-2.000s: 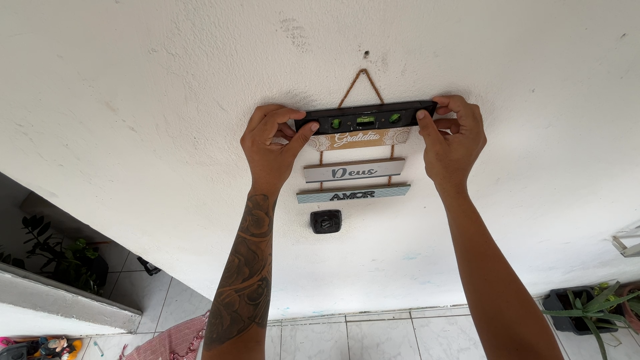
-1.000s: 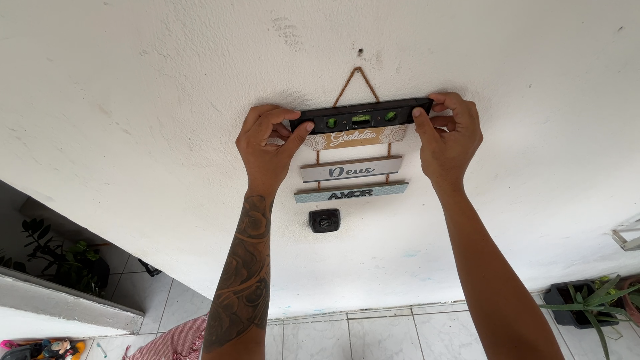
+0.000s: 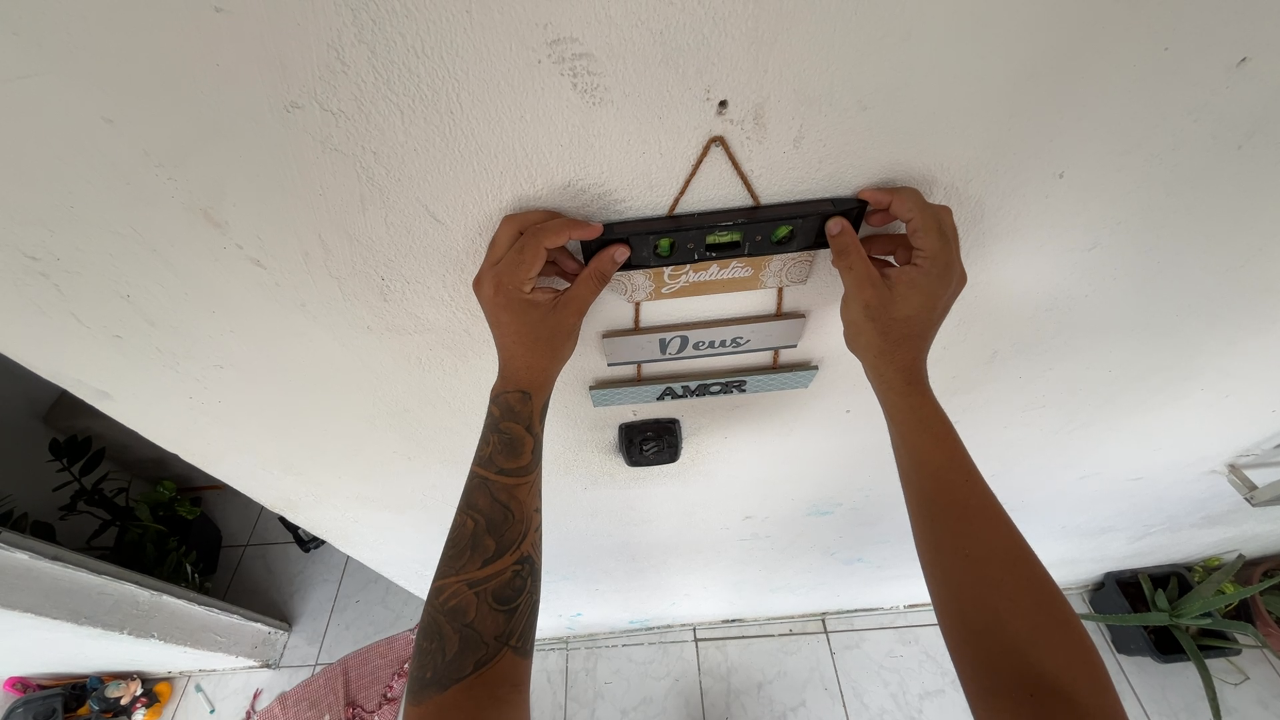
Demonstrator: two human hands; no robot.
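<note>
A black spirit level point(image 3: 722, 238) with several green vials lies along the top edge of a hanging wooden sign point(image 3: 703, 342). My left hand point(image 3: 540, 290) pinches its left end between thumb and fingers, and my right hand point(image 3: 900, 275) grips the right end the same way. Three lettered boards joined by cord make up the sign, which hangs from a twine loop point(image 3: 717, 150) on the white wall. The level covers the upper part of the top board. The level and boards rise slightly toward the right in the view.
A small hole point(image 3: 722, 106) is in the wall above the twine. Below the sign is a black square fixture point(image 3: 650, 442). Potted plants point(image 3: 1165, 615) stand at lower right. At lower left are a red woven cloth point(image 3: 345, 685), toys point(image 3: 105, 697) and a dark opening with plants.
</note>
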